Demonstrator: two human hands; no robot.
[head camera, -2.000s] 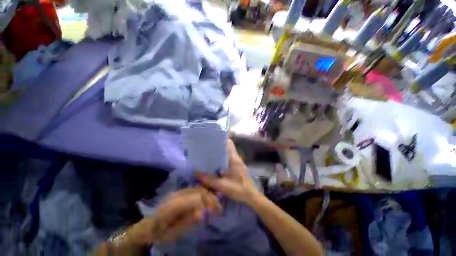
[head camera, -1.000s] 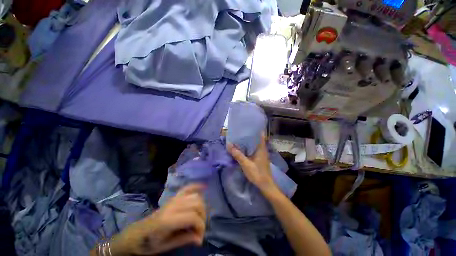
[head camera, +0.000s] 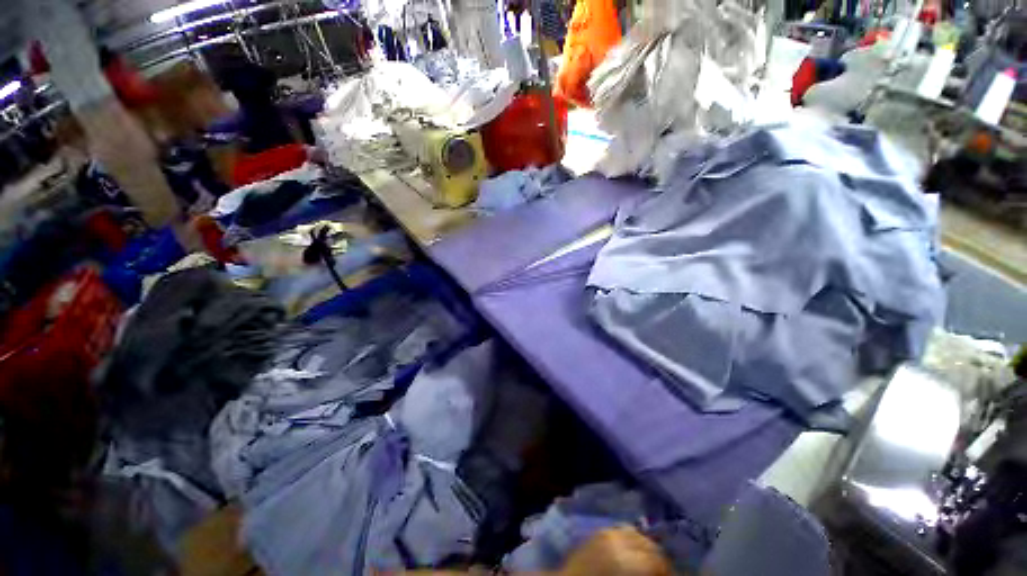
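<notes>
My left hand (head camera: 617, 554) shows only as a small blurred part at the bottom edge; whether it holds anything cannot be told. My right hand is out of the picture. A smooth light blue-grey cut piece (head camera: 771, 534) stands at the bottom, right of my left hand. Crumpled blue-grey cloth (head camera: 569, 523) lies behind and left of the hand. A large heap of blue-grey garment pieces (head camera: 777, 259) lies on the purple-covered surface (head camera: 586, 338). The bright metal plate of the overlock machine (head camera: 918, 416) shows at the lower right.
Bundles of blue-grey cloth (head camera: 349, 484) fill the lower left, below the purple surface's edge. A red crate (head camera: 56, 326) stands at the far left. A yellowish machine part (head camera: 453, 167) and a red bag (head camera: 526, 129) are beyond the surface. A pillar (head camera: 107, 129) stands upper left.
The view has swung left and up, so the table and machine shifted right. My right hand has left the picture, and my left hand is now mostly cut off at the bottom.
</notes>
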